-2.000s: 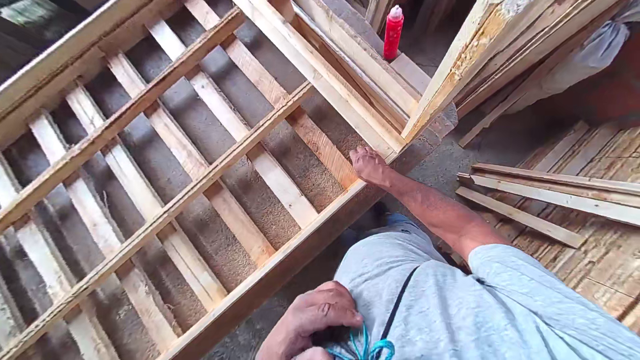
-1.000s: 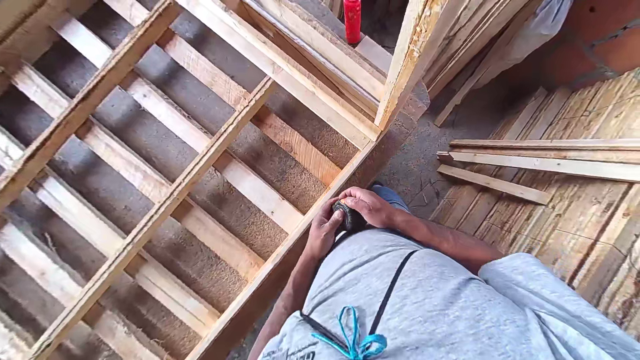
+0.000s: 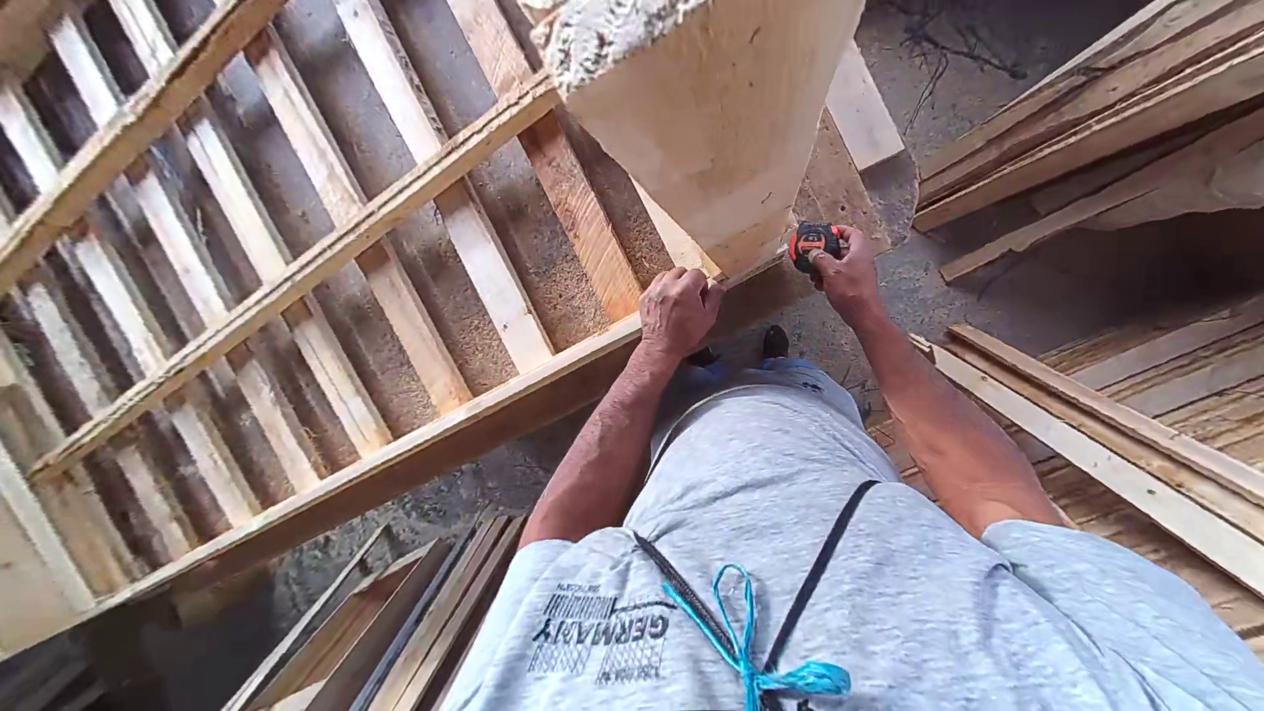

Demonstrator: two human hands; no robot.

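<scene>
My right hand [image 3: 847,269] grips a red and black tape measure [image 3: 816,245] just beyond the near corner of a slatted wooden frame [image 3: 464,413]. A short pale length at the tape's mouth points toward the frame. My left hand [image 3: 679,310] is closed on the frame's near rail, beside the foot of an upright timber post [image 3: 711,128]; its fingertips are partly hidden, so whether they hold the tape's end cannot be told. Wooden slats [image 3: 489,276] run across the frame beneath a long middle batten [image 3: 296,272].
Stacked boards [image 3: 1096,118] lie at the upper right, and more strips [image 3: 1106,444] at the right over a planked surface. Other boards [image 3: 425,612] stand below the frame at lower left. The post rises close to the view.
My hands were together at my waist a second ago, around a dark object; now they are apart at the frame's corner, the tape measure in my right hand. The view has shifted.
</scene>
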